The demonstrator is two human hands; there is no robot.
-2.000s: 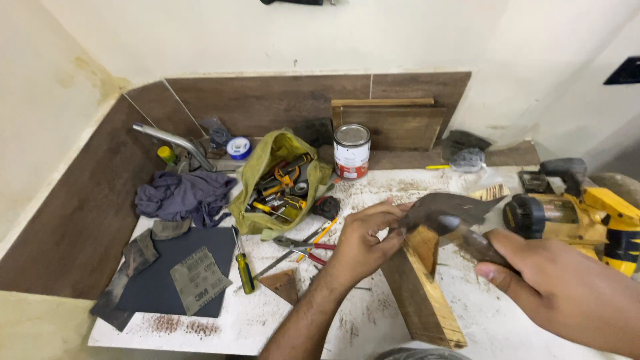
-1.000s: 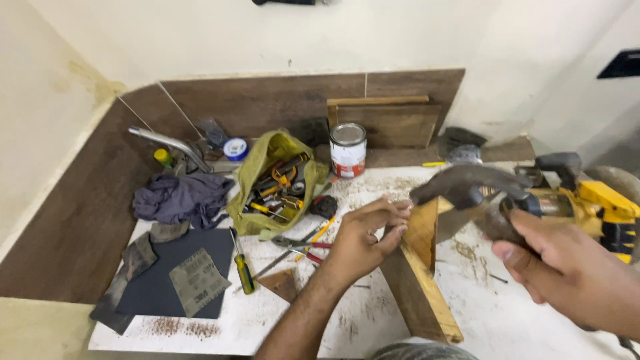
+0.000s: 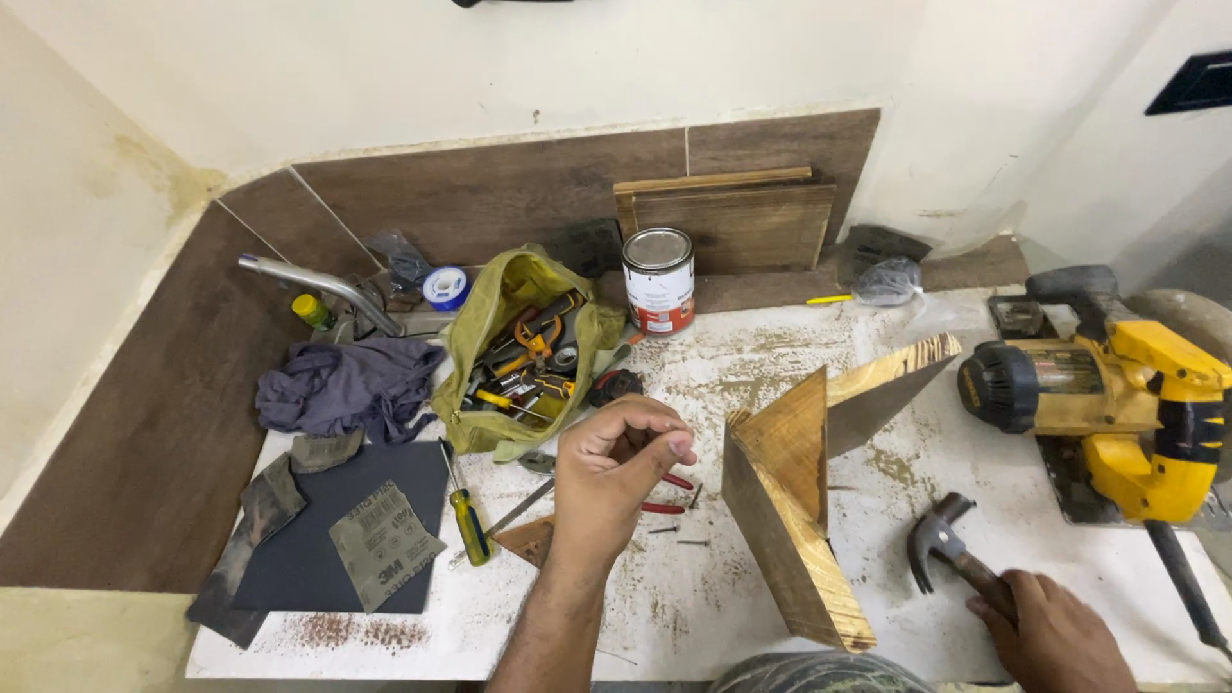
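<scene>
Two wooden boards (image 3: 784, 539) stand on edge and meet in an angled frame, with a triangular wood piece (image 3: 794, 438) across the inside of their corner. To its left my left hand (image 3: 630, 462) is raised, thumb and index finger pinched together; whether something tiny is between them I cannot tell. At the lower right my right hand (image 3: 1054, 626) grips the handle of a claw hammer (image 3: 943, 544), whose head rests on the white tabletop. Several loose nails (image 3: 693, 542) lie between my left hand and the boards. Red-handled pliers (image 3: 664, 508) are partly hidden behind my left hand.
A yellow circular saw (image 3: 1107, 385) sits at the right. Behind stand a paint can (image 3: 659, 281) and an open green tool bag (image 3: 529, 356). Sandpaper sheets (image 3: 385, 544), a screwdriver (image 3: 469, 520) and a dark cloth (image 3: 346, 385) lie left.
The hammer has gone from above the wooden corner down to the tabletop at the right, still in my right hand. My left hand has come away from the wood, toward the left.
</scene>
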